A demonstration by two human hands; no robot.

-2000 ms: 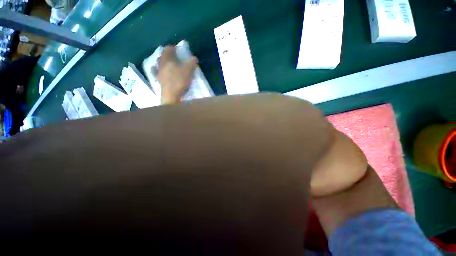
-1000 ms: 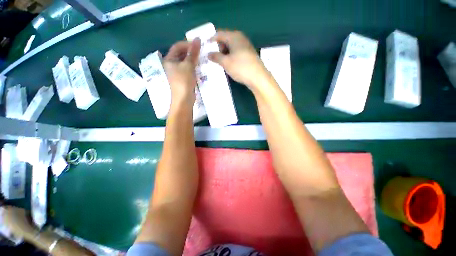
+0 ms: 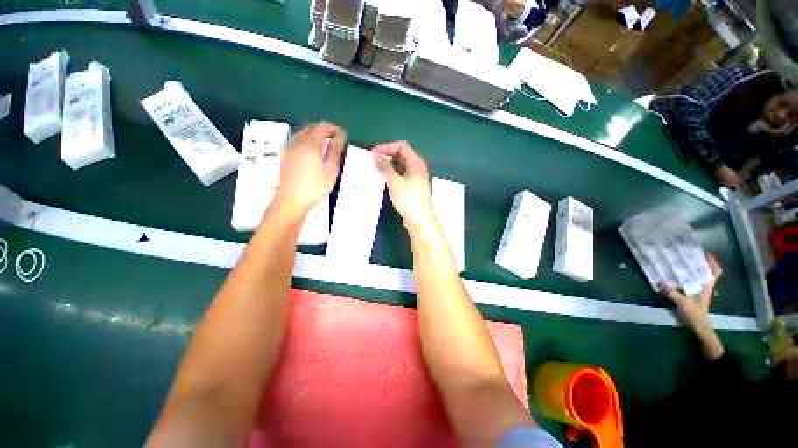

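A slim white carton lies between my two hands, its near end over the pale guide rail. My left hand is at its far left side, over another white carton partly hidden under the hand and forearm. My right hand has thumb and fingers at the carton's far right corner. The carton's far end is partly hidden by the fingers. More white cartons lie on the green belt, one left of my left hand and one beside my right wrist.
A pink-red mat lies under my forearms, with an orange-yellow round hollow object right of it. Thin white rings lie at left. Stacked grey-white bundles stand beyond the far rail. Another person's hand holds several cartons at right.
The view has swung right, showing the far side and other people. Both hands stay at the carton's far end, which now lies flatter and straighter between them.
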